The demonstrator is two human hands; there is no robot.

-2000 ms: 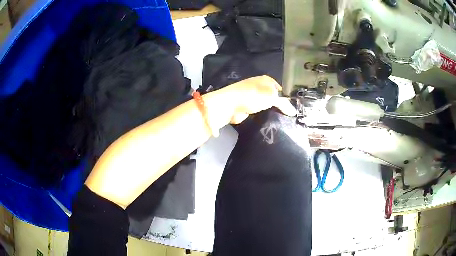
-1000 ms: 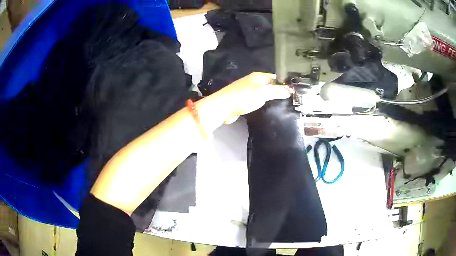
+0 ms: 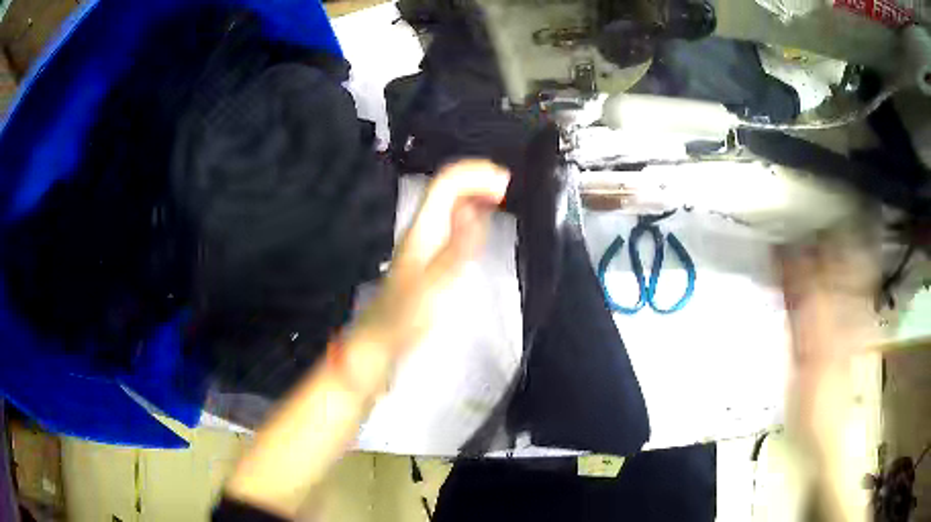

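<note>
A black fabric panel [image 3: 582,377] hangs from the needle area [image 3: 561,117] across the white table to its front edge, partly folded along its left side. My left hand [image 3: 464,209] is blurred at the panel's upper left edge, below the needle; whether its fingers grip the cloth is unclear. My right hand [image 3: 822,265] is a strong blur at the right side of the table, below the pale machine arm [image 3: 715,194]; its fingers cannot be made out.
Blue-handled scissors [image 3: 653,273] lie right of the panel. A blue bin [image 3: 41,382] with a big black fabric heap [image 3: 286,204] stands at left. More black pieces [image 3: 449,102] lie behind my left hand. The machine head [image 3: 572,51] is at the top.
My left hand has drawn back from the needle, down and left. My right arm has come into view at right. The view has shifted, so the machine sits higher; the panel's left side is now folded.
</note>
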